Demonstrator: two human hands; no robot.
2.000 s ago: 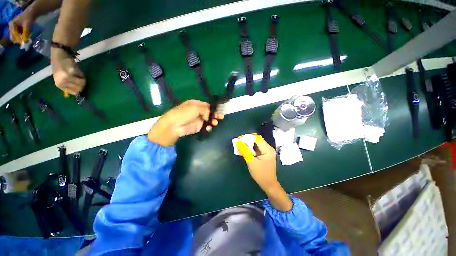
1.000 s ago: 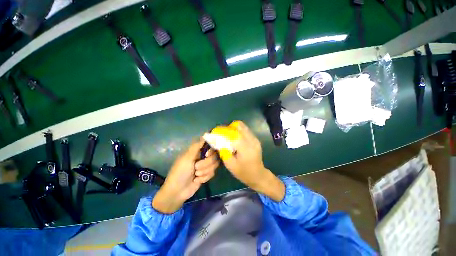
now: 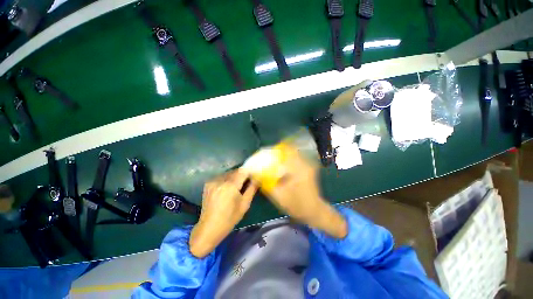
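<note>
My left hand [image 3: 225,201] is closed around a black wristwatch, mostly hidden by the fingers. Part of its thin dark strap [image 3: 255,128] stands out beyond my hands, toward the belt. My right hand [image 3: 295,181] is blurred and presses a white wipe [image 3: 253,164] at the watch, touching my left fingertips. Bright yellow-orange covers [image 3: 274,168] show on the right fingers. The watch case is hidden.
Watches lie heaped on the bench at left [image 3: 70,204], and others lie on the green belt [image 3: 209,30]. Right of my hands are a black item [image 3: 323,139], a silver dispenser [image 3: 356,105], loose wipes [image 3: 349,156] and a bagged wipe stack [image 3: 411,115]. A cardboard box [image 3: 409,225] is low right.
Since the first frame, my hands have come together at the watch. Since the second, my right hand has moved slightly right and blurred. The belt watches have shifted right; the other person's hands are gone from view.
</note>
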